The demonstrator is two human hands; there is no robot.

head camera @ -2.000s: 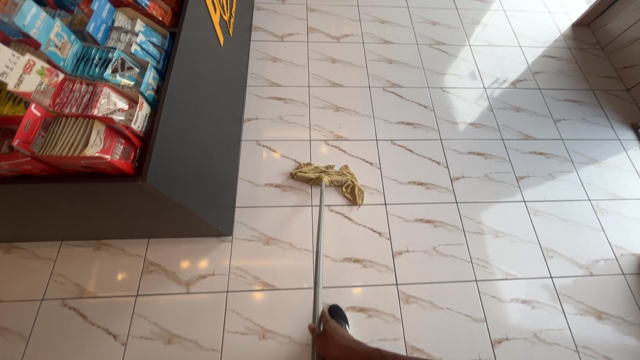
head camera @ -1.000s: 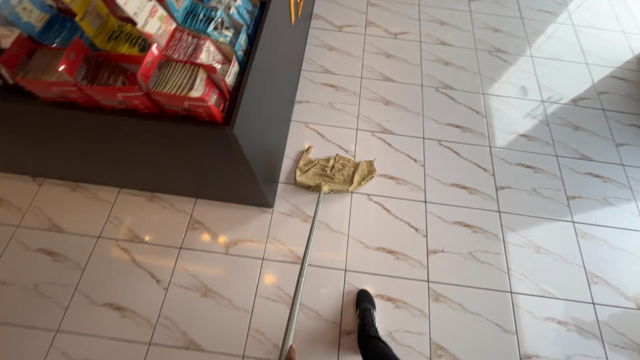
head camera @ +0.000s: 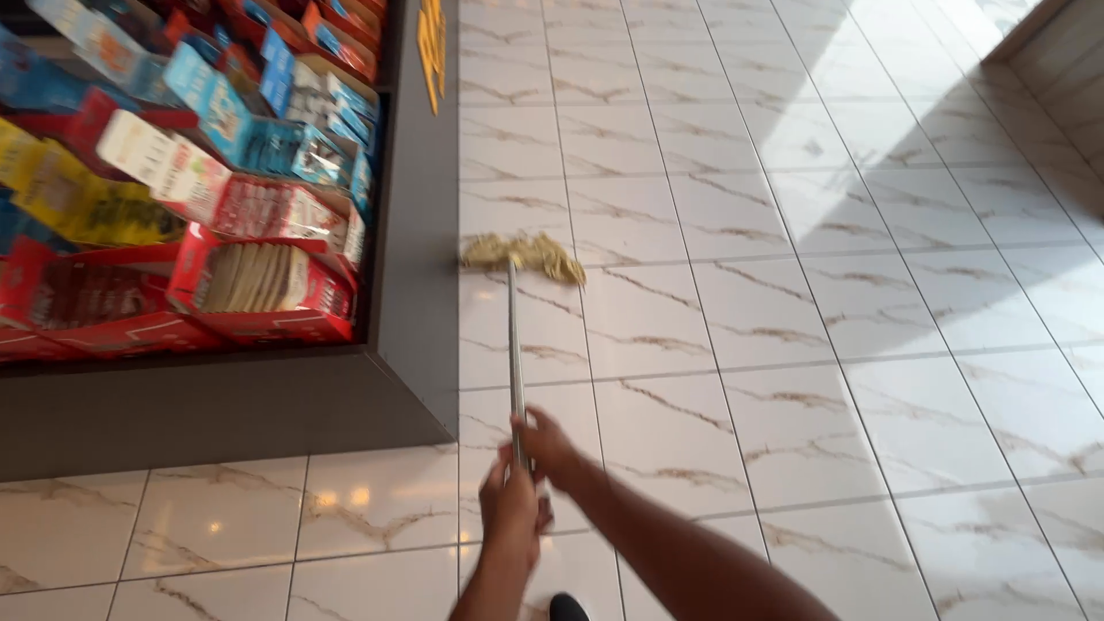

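Note:
A metal mop handle [head camera: 516, 345] runs from my hands up to a yellowish cloth mop head [head camera: 526, 254], which lies spread on the marble-look tiled floor [head camera: 655, 319]. Its left end is against or very near the base of the grey display stand [head camera: 418, 259]. My right hand [head camera: 545, 442] is closed round the handle, the higher of the two. Just below and to its left, my left hand [head camera: 511, 500] grips the same handle. The fingers partly hide the handle's lower part.
Red cardboard boxes of packets [head camera: 267, 293] and other packaged goods fill the stand at the left, whose corner juts into the floor. A dark shoe tip [head camera: 567, 607] shows at the bottom edge. At the upper right stands a brown panelled structure [head camera: 1056, 95].
Both hands now show on the handle, where one second ago only a bit of a hand was seen at the bottom edge. The mop head has moved along the side of the stand, away from its corner.

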